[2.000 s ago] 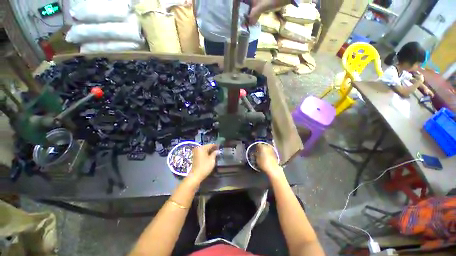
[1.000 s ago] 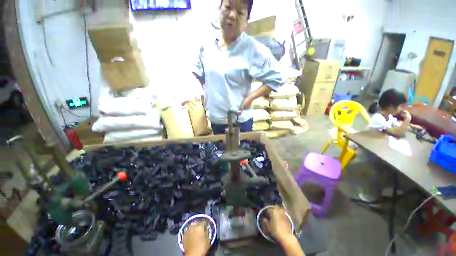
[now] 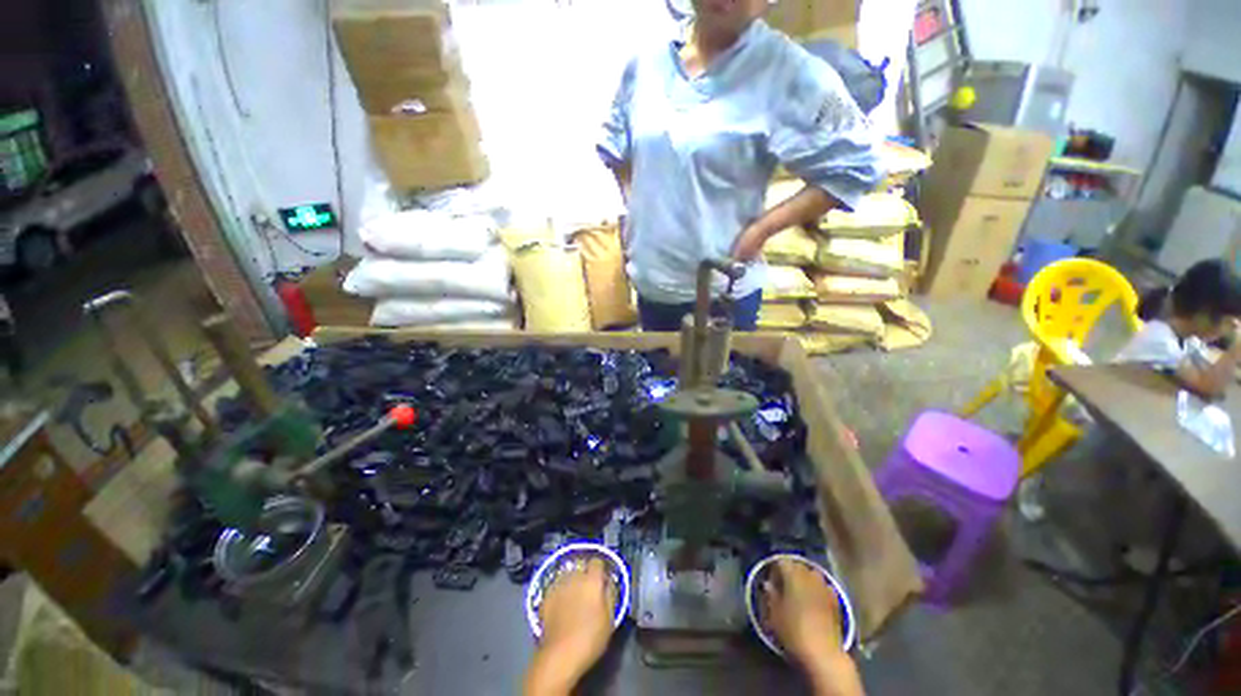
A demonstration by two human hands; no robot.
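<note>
The left bowl of small metal parts (image 3: 536, 598) has a white rim and stands left of the press fixture (image 3: 690, 601). My left hand (image 3: 581, 598) is inside it, fingers down; what the fingers hold is hidden. The right bowl (image 3: 847, 615) stands right of the fixture. My right hand (image 3: 800, 598) is inside it, and its fingertips are hidden too. The green hand press (image 3: 694, 476) stands upright between my hands, its ram above the silvery-grey fixture. I cannot make out a part in the fixture.
Black plastic parts (image 3: 504, 462) are heaped behind the bowls inside cardboard edging (image 3: 851, 510). A second green press (image 3: 266, 462) with a red ball lever and a clear tub (image 3: 225, 551) is at left. A person (image 3: 721, 150) stands behind the bench. A purple stool (image 3: 960, 456) is at right.
My left hand has gone from beside the fixture into the left bowl. My right hand remains in the right bowl. The view has tilted up, then turned left, bringing the standing person into view.
</note>
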